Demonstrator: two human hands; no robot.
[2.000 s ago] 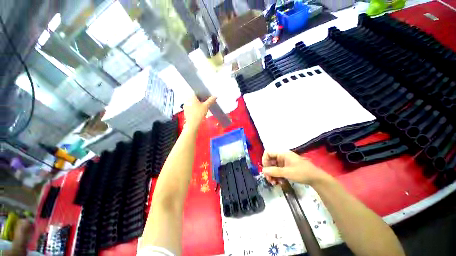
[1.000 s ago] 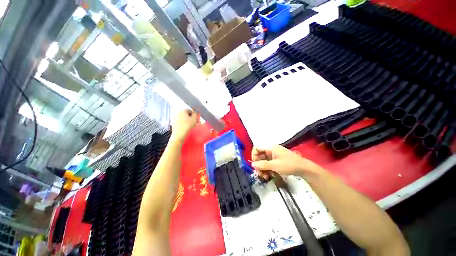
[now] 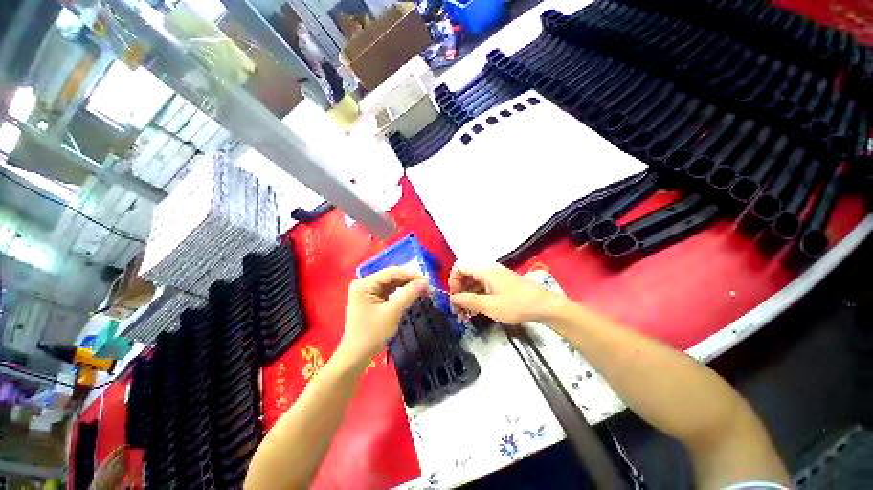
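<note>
My left hand (image 3: 383, 299) and my right hand (image 3: 490, 292) are close together above the blue parts bin (image 3: 414, 251). Their fingertips pinch at a tiny, thin, light thing, perhaps a small pin (image 3: 438, 290), too small to see clearly. Several black handle housings (image 3: 429, 356) lean side by side on the bin's front edge, ring ends towards me. The hammer's handle (image 3: 560, 397) lies across the flowered work pad (image 3: 459, 435), to the right of the housings; its head is mostly hidden by my right hand.
A white liner sheet (image 3: 522, 182) lies on housings at the right. Rows of black housings (image 3: 215, 368) stand at left, more (image 3: 689, 124) at right. A metal post (image 3: 306, 158) slants down beyond the bin. Stacked grey-white trays (image 3: 215, 225) stand back left. A pale box (image 3: 402, 100) is behind.
My left hand has come back from beside the post to meet my right hand over the bin. My right hand stays pinched near the hammer head. The view has shifted.
</note>
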